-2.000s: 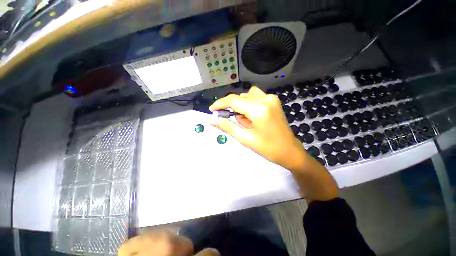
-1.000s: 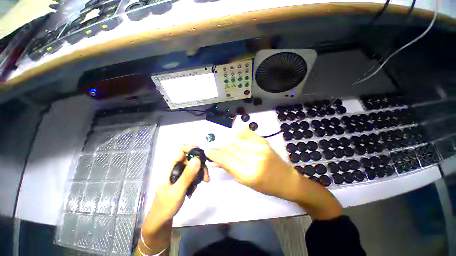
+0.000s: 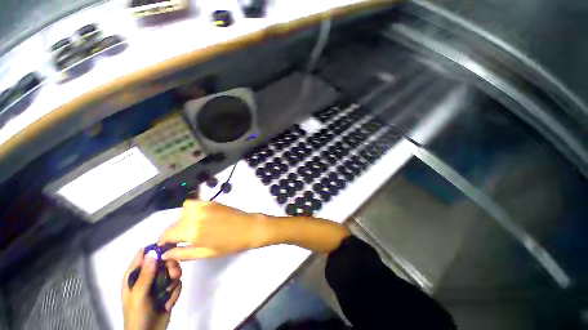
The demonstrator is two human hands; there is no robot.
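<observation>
My left hand [image 3: 147, 293] holds several black round modules above the white bench [image 3: 213, 283] at the lower left. One module [image 3: 153, 251] on top, by the thumb, shows a bluish shiny face. My right hand [image 3: 206, 232] reaches in from the right with its fingertips at that module. A short dark thing shows between the right fingers; blur hides what it is. A thin black cable [image 3: 222, 190] runs from behind the right hand. Filled trays with rows of black modules [image 3: 322, 161] lie at the right.
An empty clear blister tray [image 3: 61, 300] is at the lower left. The test instrument [image 3: 109, 180] with its lit screen and the blower [image 3: 225, 119] stand behind the hands. Two loose dark discs [image 3: 226, 187] lie by the cable. A wood-edged shelf [image 3: 193, 51] crosses above.
The view has turned, so the bench is tilted and further left. Earlier my left hand came up from the bench edge with modules; now both hands meet at the bluish module.
</observation>
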